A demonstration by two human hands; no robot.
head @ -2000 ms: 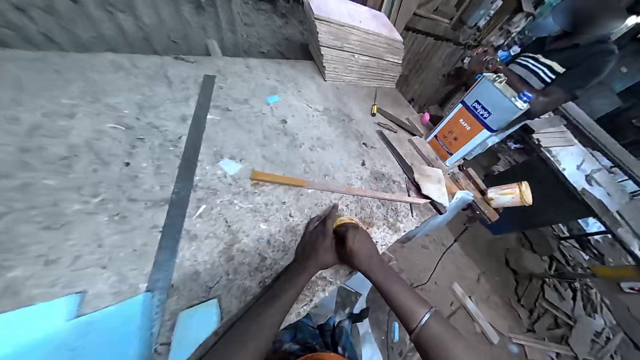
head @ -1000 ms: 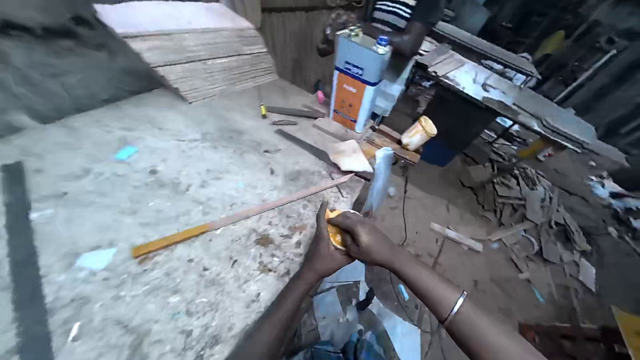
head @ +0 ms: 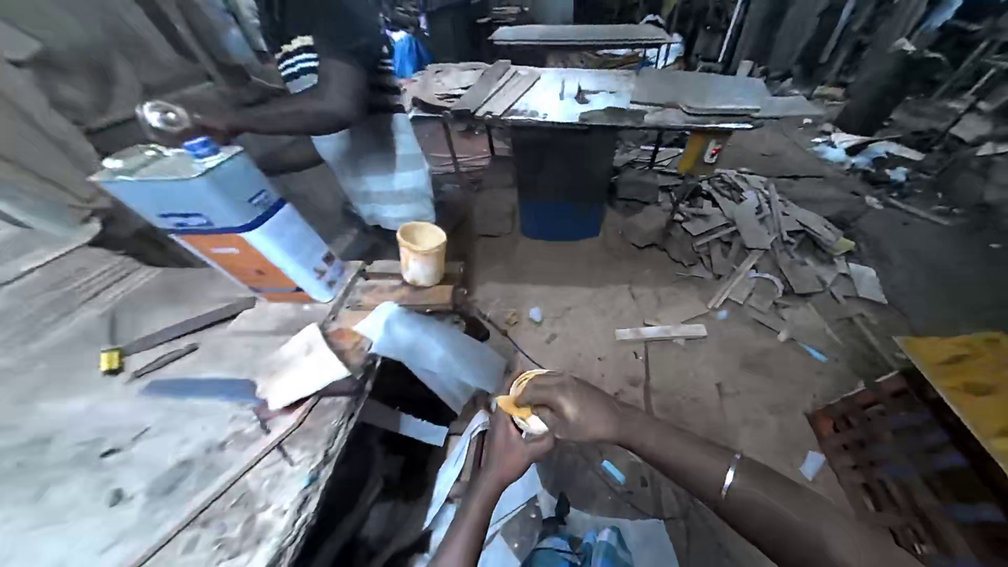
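Low in the middle, both my hands meet around a small roll of yellowish tape [head: 516, 405]. My left hand [head: 508, 449] grips it from below and the left. On its right side, my right hand [head: 579, 409] has its fingers closed on the roll, and a metal bangle [head: 731, 475] circles that wrist. A sheet of translucent plastic [head: 433, 350] hangs over the table edge just beyond my hands. A long thin wooden strip [head: 228, 480] lies on the worktable at the left.
A large metal can [head: 228, 220] and a stained plastic cup [head: 422, 253] stand beyond the table corner. Near them is a person [head: 339, 102]. Wood scraps [head: 756, 228] are heaped on the floor. A second table [head: 583, 93] stands behind; a brown crate [head: 906, 465] is at right.
The view has swung far to the right, away from the tabletop. My hands stay together on the roll, and the fingers of my right hand have shifted on it.
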